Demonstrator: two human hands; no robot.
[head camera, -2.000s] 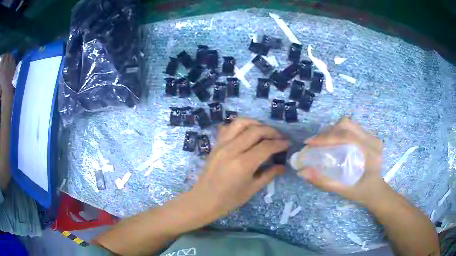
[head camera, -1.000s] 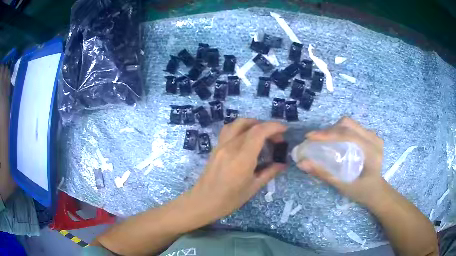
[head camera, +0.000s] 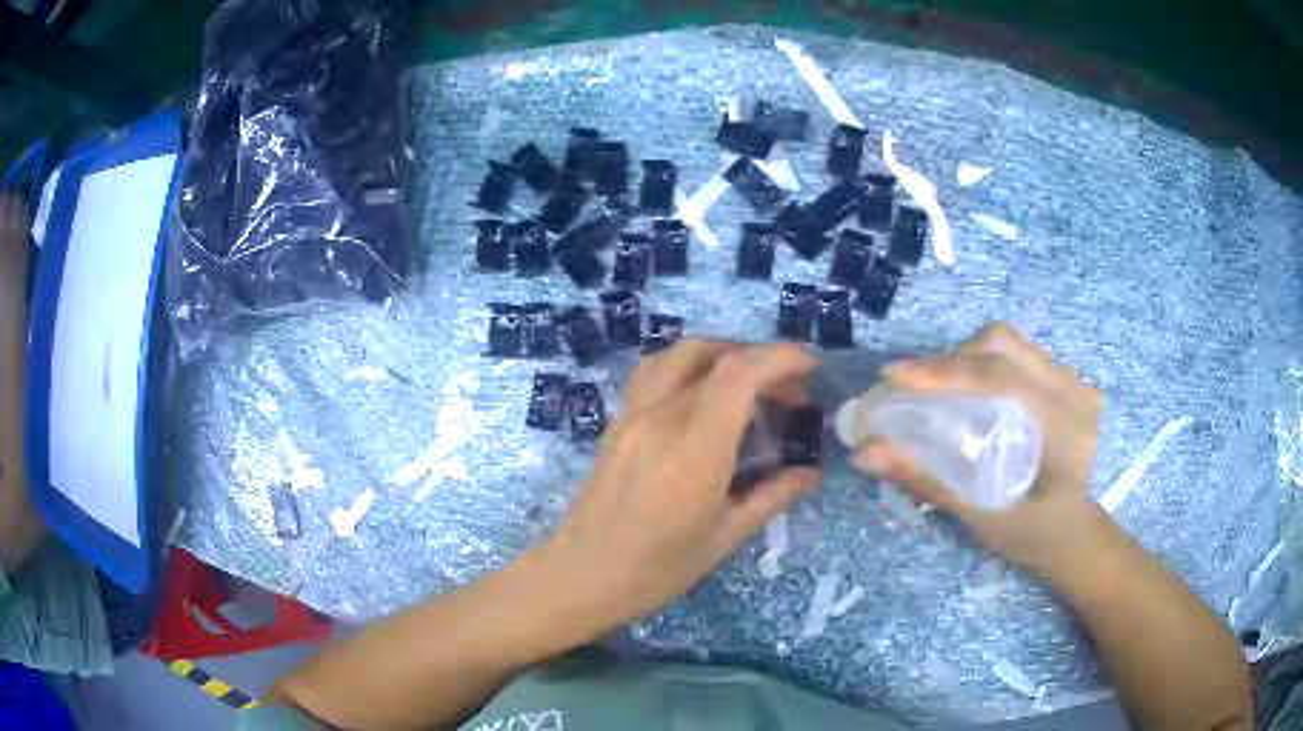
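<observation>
My left hand (head camera: 672, 457) holds a small black plastic part (head camera: 802, 436) between thumb and fingers, low over the silvery wrap. My right hand (head camera: 1007, 429) grips a translucent white squeeze bottle (head camera: 955, 440) lying sideways, its narrow end pointing left at the held part. Whether the tip touches the part, I cannot tell. Several loose black parts (head camera: 577, 259) lie beyond my left hand, and another group (head camera: 833, 214) lies beyond and between my hands.
A clear bag of black pieces (head camera: 293, 172) lies at the back left. A blue-rimmed tray (head camera: 157, 357) stands at the left. White strips (head camera: 920, 193) are scattered on the silvery wrap (head camera: 1143, 286). A person's arm (head camera: 17, 371) shows at the far left edge. A red object (head camera: 229, 614) is below the bench edge.
My left fingers have opened a little from around the black part, which now shows more clearly. The bottle has hardly moved.
</observation>
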